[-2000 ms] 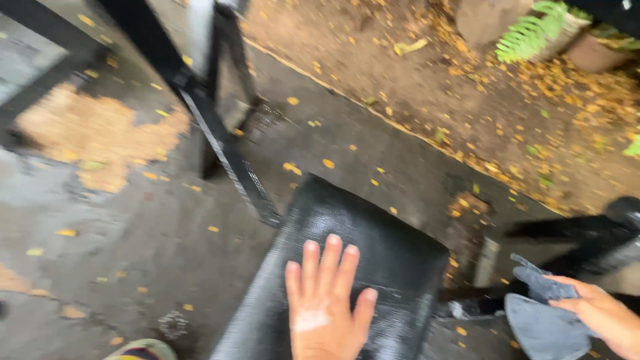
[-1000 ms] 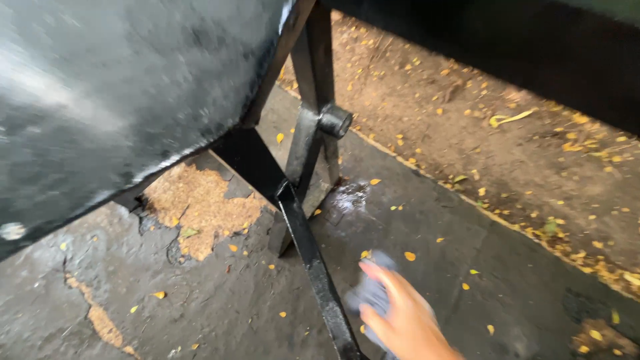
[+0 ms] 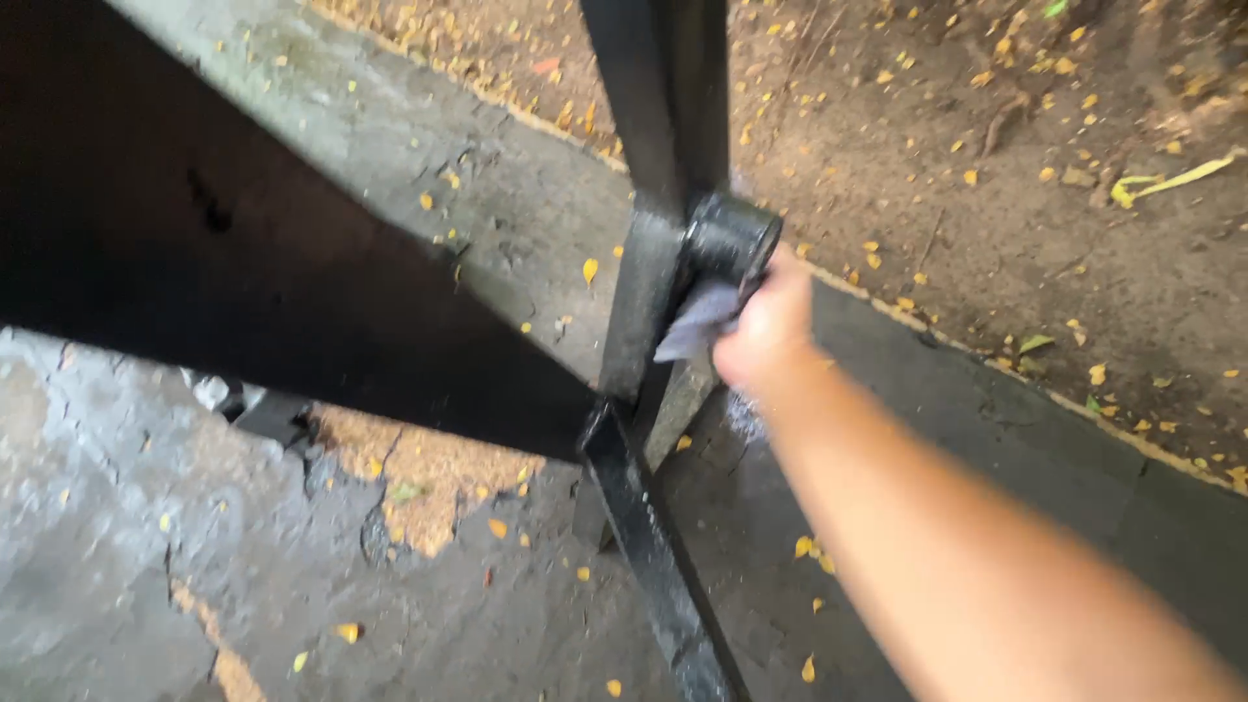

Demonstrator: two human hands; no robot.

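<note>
My right hand [image 3: 770, 317] reaches in from the lower right and grips a grey cloth [image 3: 700, 320]. Hand and cloth are at the underside of a short black metal tube [image 3: 733, 234], which juts from the joint of a black metal frame post [image 3: 639, 292]. The tube and frame hide part of my fingers. Below the joint a black metal bar [image 3: 658, 556] slopes down to the right. A broad black panel [image 3: 292, 253] fills the upper left, its lower corner meeting the bar. My left hand is out of view.
Under the frame lies cracked dark paving [image 3: 439, 624] with a broken sandy patch [image 3: 429, 478] and scattered yellow leaves. Bare brown soil [image 3: 877, 166] borders the paving at the upper right, with a yellow-green strip [image 3: 1170, 182] on it.
My right hand with the cloth has moved from beside the sloping bar up to the short tube. The left hand, on a black padded surface two seconds ago, has left the view, which has shifted greatly.
</note>
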